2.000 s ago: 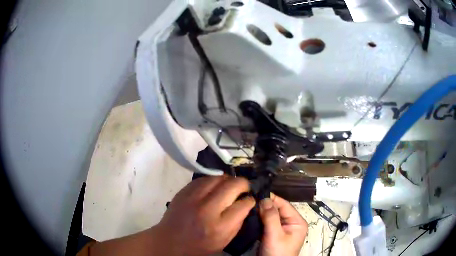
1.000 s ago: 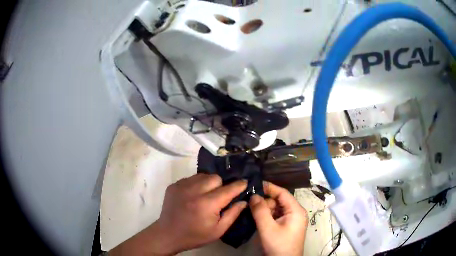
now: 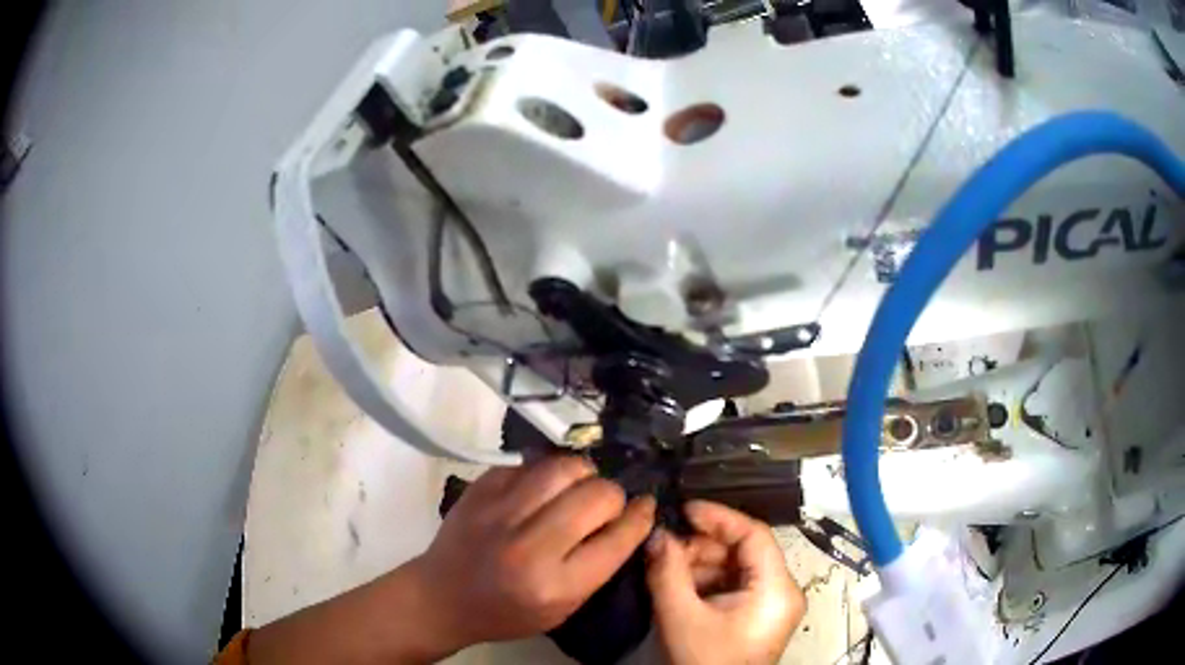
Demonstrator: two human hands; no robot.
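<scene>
The black fabric workpiece lies bunched below the machine's needle area, its upper part hidden by my hands and the black linkage. My left hand comes from the lower left and presses and pinches the fabric, fingertips just below the presser area. My right hand is at the fabric's right edge, thumb and index finger pinching it close to my left fingertips. The needle and presser foot cannot be made out clearly. No zipper teeth can be told.
The white machine head fills the upper view, with a curved white guard at its left. A brown metal bar runs right from the needle area. A blue tube with a white end hangs at right. A slotted bracket lies right of my hands.
A second ago the fabric lay more open below the linkage; now it is bunched, and my hands are close against the linkage. The camera view has also shifted.
</scene>
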